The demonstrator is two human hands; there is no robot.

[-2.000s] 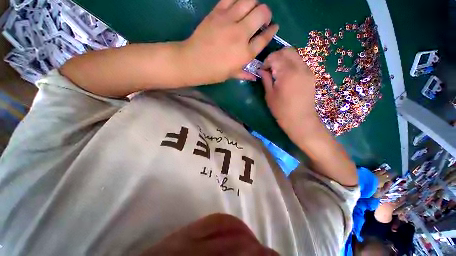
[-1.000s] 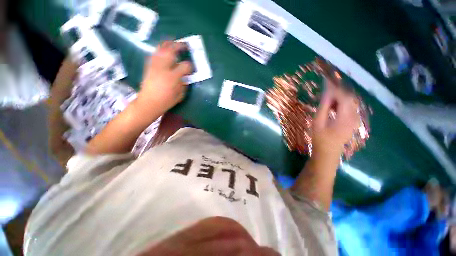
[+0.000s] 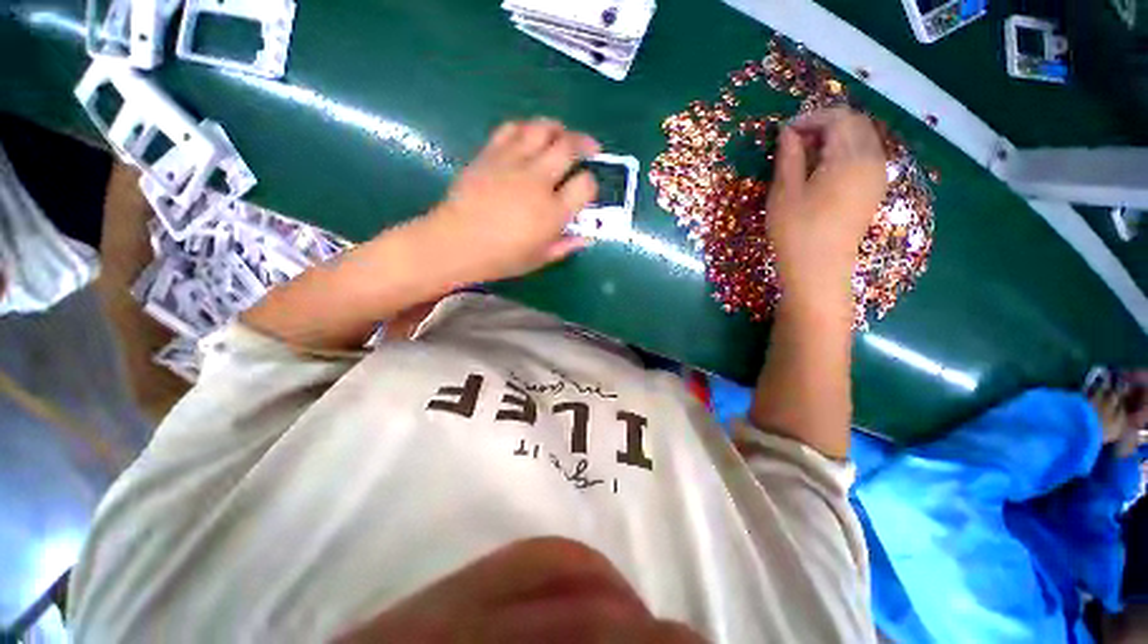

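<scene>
My left hand (image 3: 526, 199) is on a white plastic housing (image 3: 613, 222) that lies on the green bench. Its fingers and thumb touch the left side of the frame, and the dark window shows beside them. My right hand (image 3: 831, 183) is over the heap of small coppery parts (image 3: 733, 214), with thumb and fingertips close together at its upper part. Whether a small part is between the fingertips is too small to tell.
A stack of housings (image 3: 592, 28) lies at the top centre. Loose housings (image 3: 157, 132) lie at the upper left, above a box of jumbled housings (image 3: 227, 271). A pale rail (image 3: 906, 101) crosses at right, with part-assembled units (image 3: 1037, 50) beyond. A person in blue (image 3: 995, 503) is at lower right.
Since one second ago, my left hand has moved right with a housing in its fingers. The housing lying alone at centre is no longer separate. My right hand stays over the heap, its fingers closer together.
</scene>
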